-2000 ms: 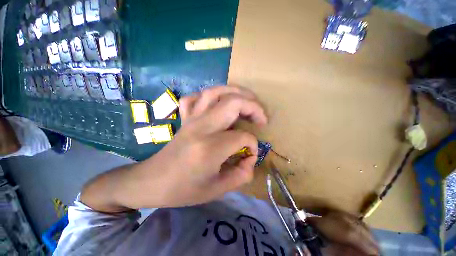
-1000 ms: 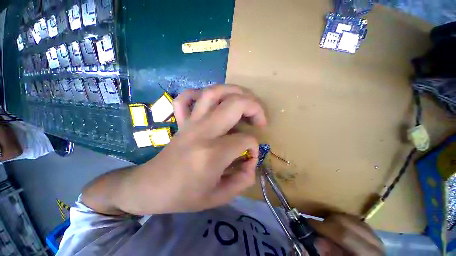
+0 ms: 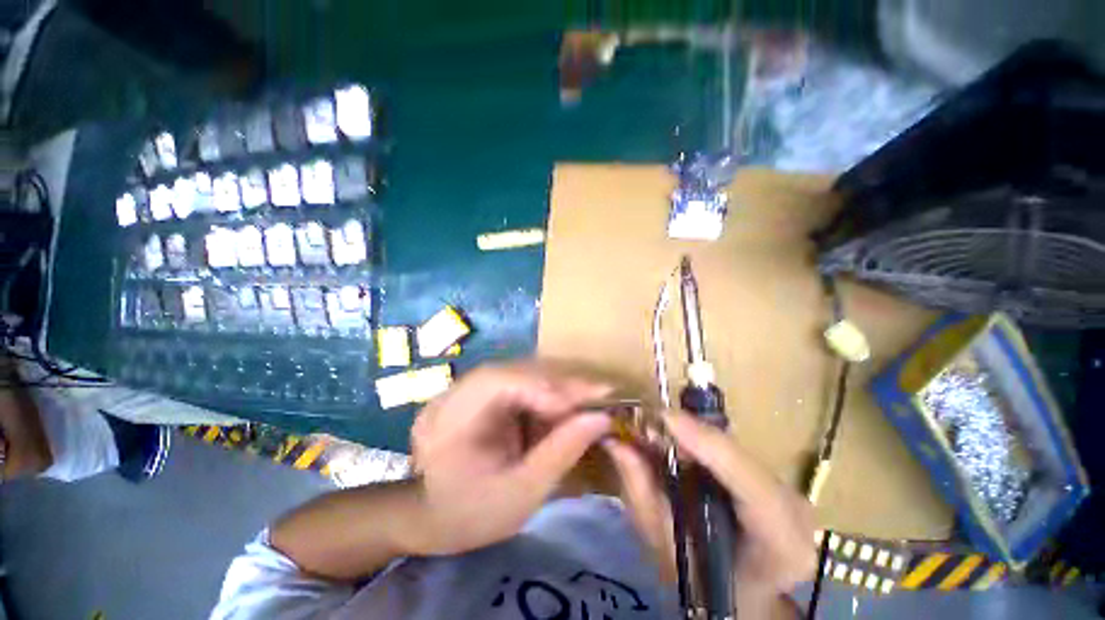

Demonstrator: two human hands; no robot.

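Note:
My left hand (image 3: 485, 454) pinches a small, blurred, yellow-edged battery cell (image 3: 623, 428) between thumb and fingers. My right hand (image 3: 742, 491) holds the black handle of a soldering iron (image 3: 693, 321), whose tip points away from me. A thin curved solder feed tube (image 3: 660, 351) runs alongside its barrel. The right fingertips reach to the same cell from the other side. Any board or leads there are too blurred to make out. Several yellow-edged cells (image 3: 413, 386) lie on the green mat left of my left hand.
A clear tray (image 3: 230, 379) with rows of white-silver pieces stands at the left. A board cluster (image 3: 698, 208) lies on the cardboard (image 3: 594, 291), with a yellow strip (image 3: 510, 240) on the mat. A connector cable (image 3: 847, 340), tip-cleaner box (image 3: 911, 426) and black fan (image 3: 969, 260) are right.
The view has shifted. The iron's tip has left the workpiece and now points away over the cardboard. My right hand has come up beside my left, fingertips at the cell.

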